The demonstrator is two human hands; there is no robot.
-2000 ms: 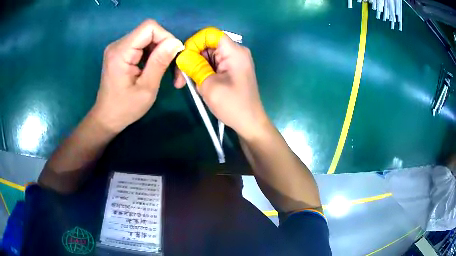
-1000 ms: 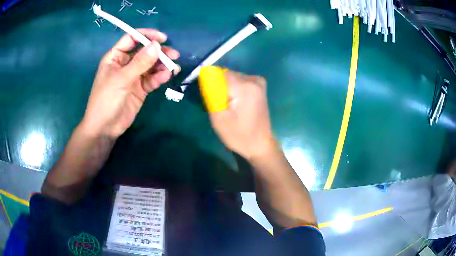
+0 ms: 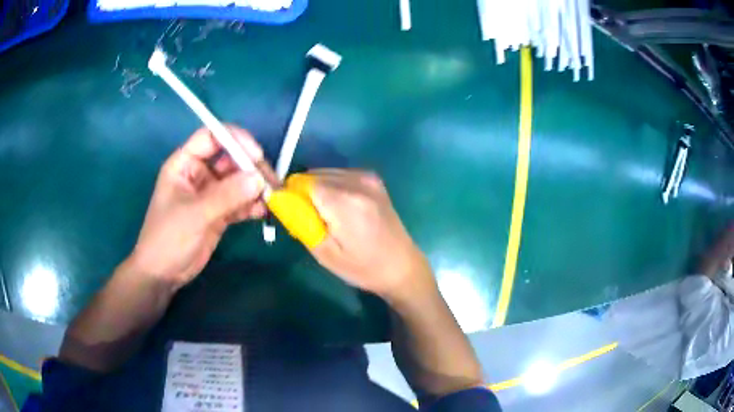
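My left hand [image 3: 197, 201] holds a straight white sleeve [image 3: 201, 110] between thumb and fingers, its far end, with a small white end piece, pointing up and left. My right hand [image 3: 342, 217], with yellow finger cots on thumb and index finger, has its fingertips at the near end of the sleeve, beside my left fingertips. What lies between them is hidden. Behind my fingertips a white-sleeved wire harness [image 3: 299, 121] lies on the green bench, with a white connector with a black-wrapped part at its far end and a small white housing at its near end.
Small loose pieces [image 3: 137, 80] lie at the back left. A blue tray [image 3: 274, 14] with white contents stands behind them. Sleeve stock [image 3: 547, 36] fans out at the back by the yellow line [image 3: 519, 177]. Another harness [image 3: 678, 165] lies at right. A person's sleeve [image 3: 708, 314] shows at the right edge.
My right hand has moved left, bringing its fingers to the sleeve's near end. The harness lies more upright. The view has shifted, bringing the blue tray in.
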